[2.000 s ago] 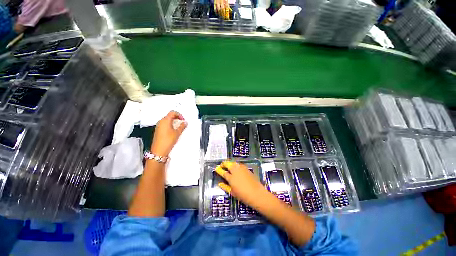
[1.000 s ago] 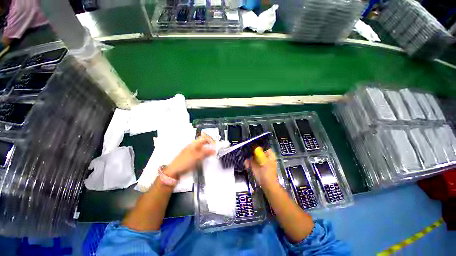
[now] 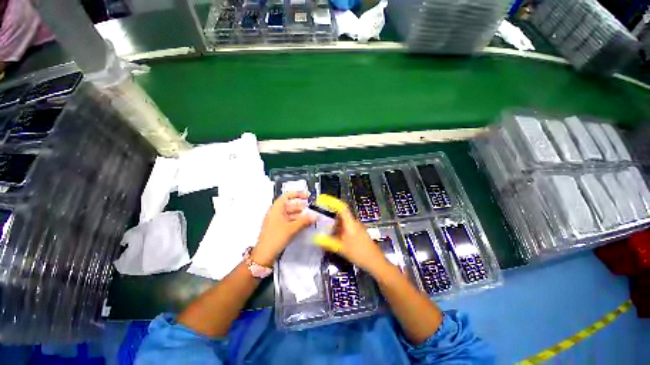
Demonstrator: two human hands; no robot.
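My left hand (image 3: 283,222) holds a thin white sleeve (image 3: 302,265) at its upper end; the sleeve hangs over the lower-left pocket of the clear blister tray (image 3: 284,314). My right hand (image 3: 341,229), with yellow finger cots, grips a dark keypad phone (image 3: 323,211) at the sleeve's upper end. Most of the phone is hidden by the sleeve and fingers, so how far it is inside cannot be told. Dark unbagged phones (image 3: 428,262) lie in other pockets. A bagged phone in the upper-left pocket (image 3: 293,187) is partly hidden by my left hand.
White sleeves (image 3: 231,208) lie left of the tray, beside a crumpled whitish piece (image 3: 160,244). A tall stack of phone trays (image 3: 78,214) stands at left, trays with bagged phones (image 3: 570,196) at right. Behind are a wrapped pole (image 3: 142,107) and green conveyor (image 3: 306,93).
My right hand has lifted a phone from the lower-left pocket and brought it to my left hand. My left hand has moved from the sleeve pile to above the tray with a sleeve.
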